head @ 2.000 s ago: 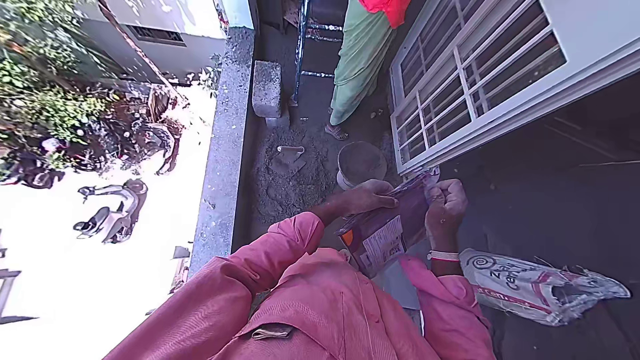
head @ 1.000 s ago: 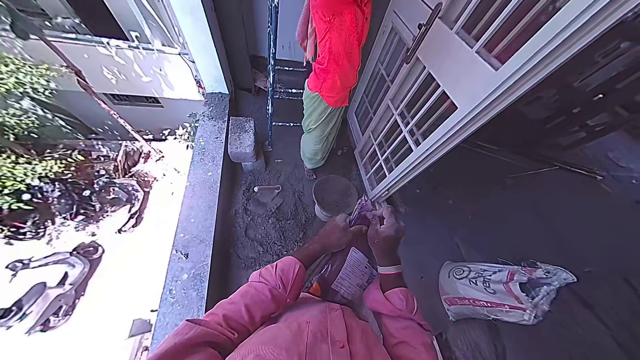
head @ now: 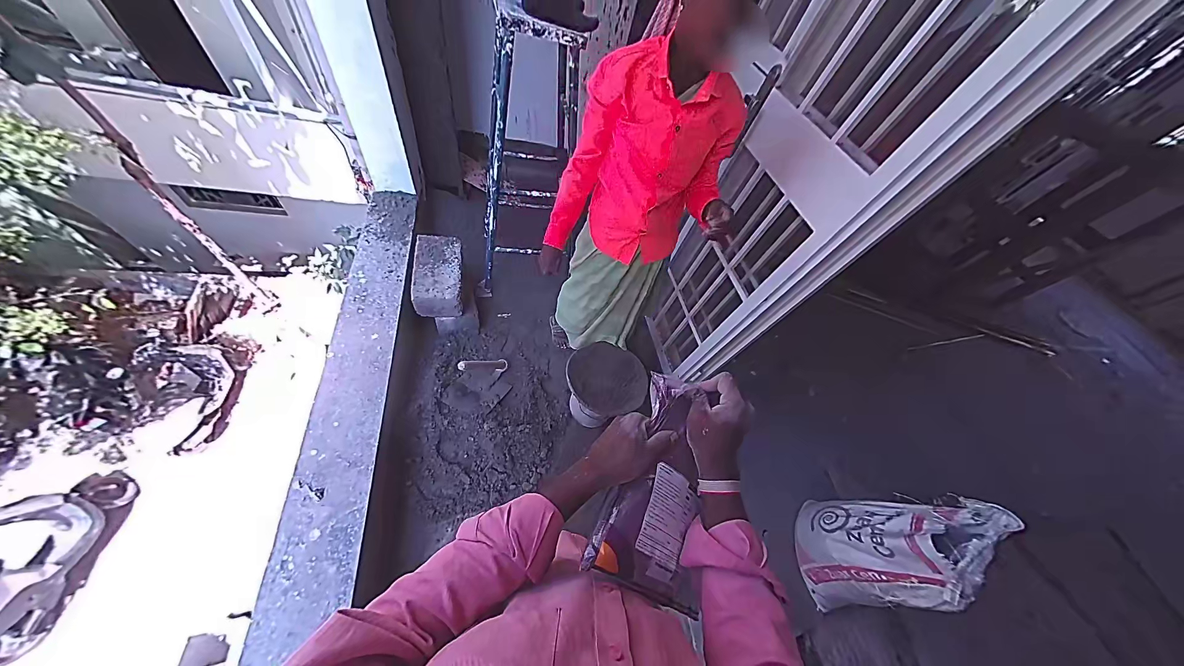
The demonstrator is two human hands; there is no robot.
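A purple printed plastic packet [head: 643,527] hangs against my chest, its crumpled top pinched between both hands. My left hand [head: 629,450] grips the left side of the packet's neck. My right hand [head: 719,427], with a pale band at the wrist, holds the top edge on the right. Just beyond the hands stands a round bucket [head: 607,381] with grey material inside. To its left, a trowel [head: 483,367] with a pale handle lies on a heap of grey mortar or sand [head: 490,444].
A person [head: 643,157] in a red shirt stands past the bucket, beside a white grilled door [head: 814,176]. A blue metal ladder or stand [head: 499,157] and a concrete block [head: 437,276] are behind. A parapet [head: 324,462] runs along the left. A torn white sack [head: 902,555] lies at right.
The view has tilted up, showing more of the other person, who now faces this way. My hands have stayed on the packet, and its top looks more bunched than two seconds ago.
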